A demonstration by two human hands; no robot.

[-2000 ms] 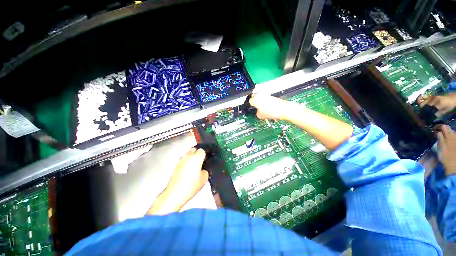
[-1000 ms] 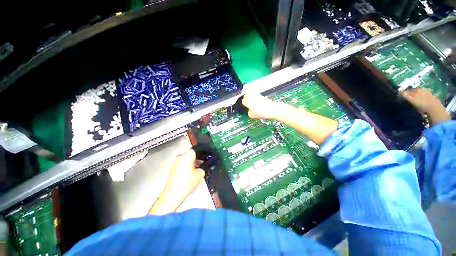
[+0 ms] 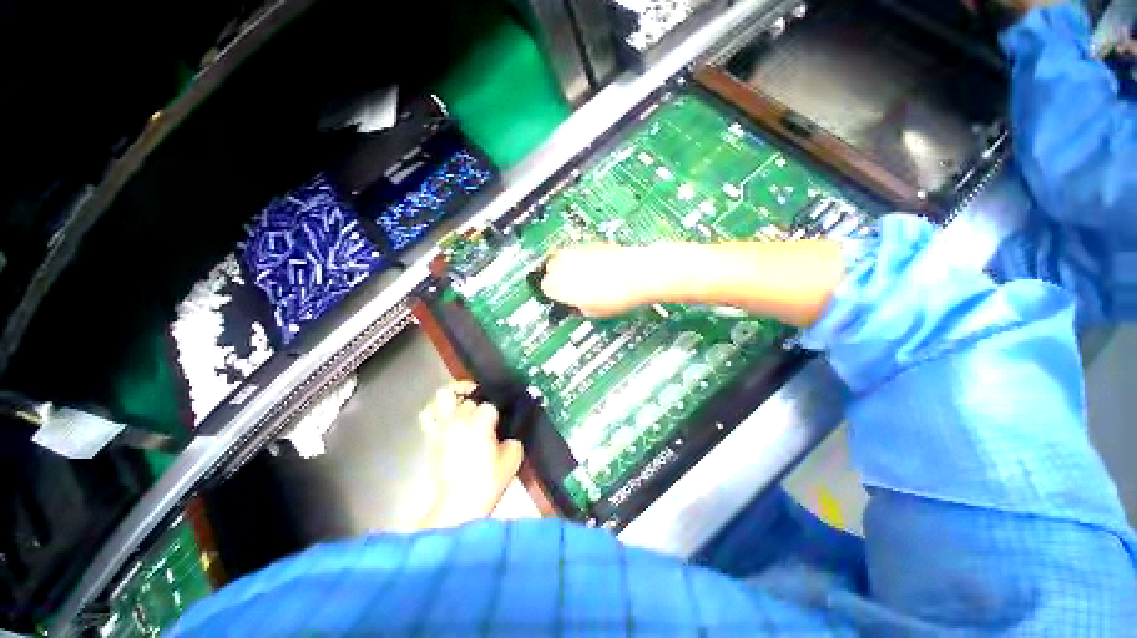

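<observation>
A large green printed circuit board (image 3: 736, 162) lies in its dark carrier in front of me, with white markings and a row of pale circles near its near edge. My right hand (image 3: 592, 279) is over the upper left part of the board, dark coverings on its fingertips; whether it holds a part is hidden. My left hand (image 3: 468, 455) is at the carrier's left red-brown side bar (image 3: 443, 343), its fingers bent; what it holds cannot be told.
Component bins stand beyond the conveyor rail (image 3: 362, 318): white connectors (image 3: 206, 330), blue electrolytic capacitors (image 3: 309, 256), small blue components (image 3: 434, 199). Another board (image 3: 162, 586) shows at lower left. A co-worker's blue sleeve (image 3: 1079, 150) is at upper right.
My view has turned, so the line slopes more steeply. My right hand has moved from the board's far edge beside the rail to over the board. My left hand stays by the carrier's left side.
</observation>
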